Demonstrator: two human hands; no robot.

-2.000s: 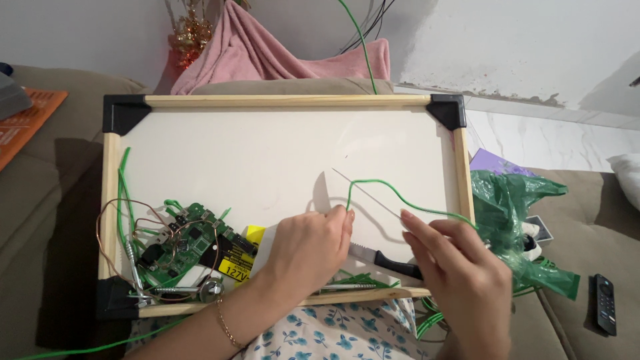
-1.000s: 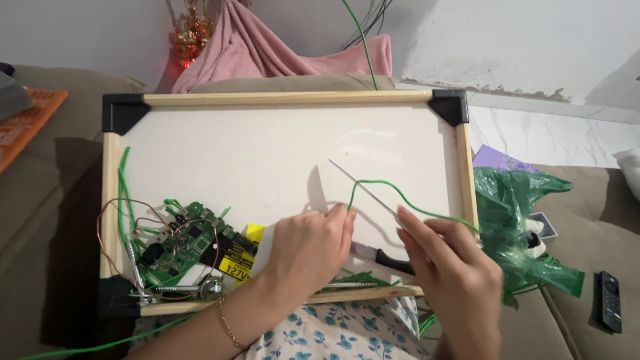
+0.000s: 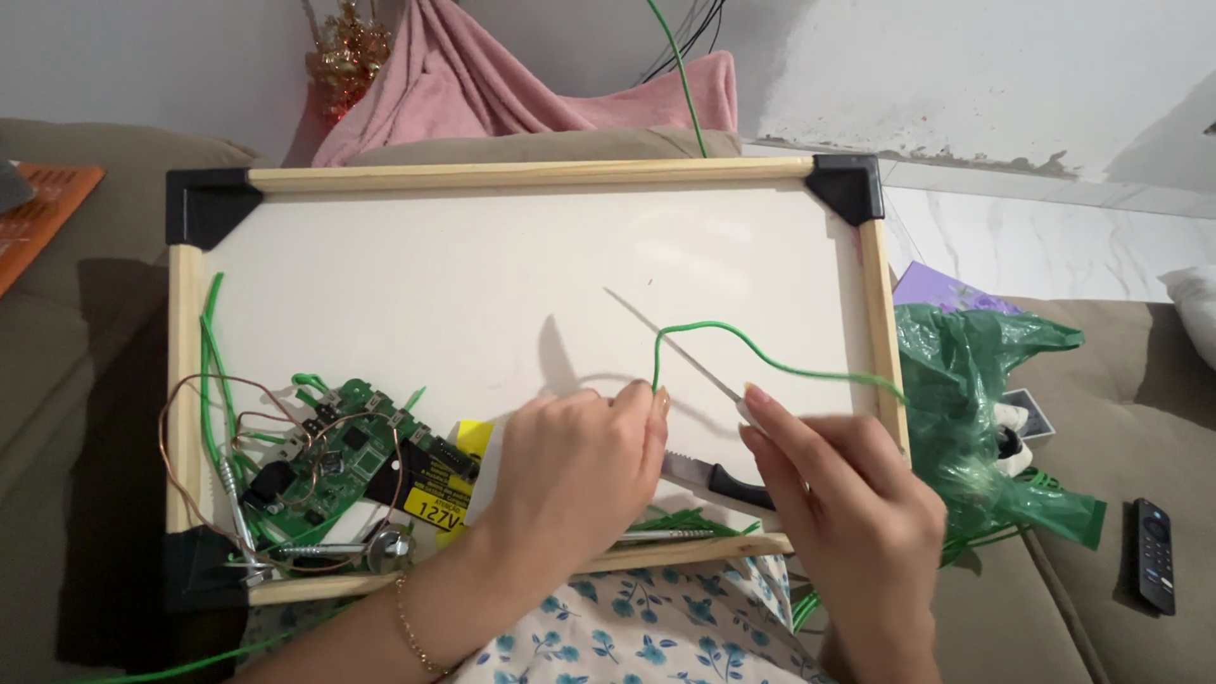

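Note:
My left hand (image 3: 584, 465) is closed around the end of a green insulated wire (image 3: 722, 328), which arcs up from the fist and runs right over the board's edge. Between thumb and fingers, my right hand (image 3: 845, 513) grips a thin pointed metal tool (image 3: 673, 344); its tip points up and left, and its shaft passes behind the wire's bend. A serrated knife with a black handle (image 3: 736, 486) lies on the white board (image 3: 427, 275) between my hands. Left of them sit a green circuit board (image 3: 356, 456), bare copper wire (image 3: 163, 446) and metal screws (image 3: 233, 499).
The board has a wooden frame (image 3: 532, 176) with black corner pieces (image 3: 850, 185) and rests over my lap. Green wire scraps (image 3: 698, 521) lie along its near edge. At the right are a green plastic bag (image 3: 959, 380) and a black remote control (image 3: 1153, 556) on the sofa.

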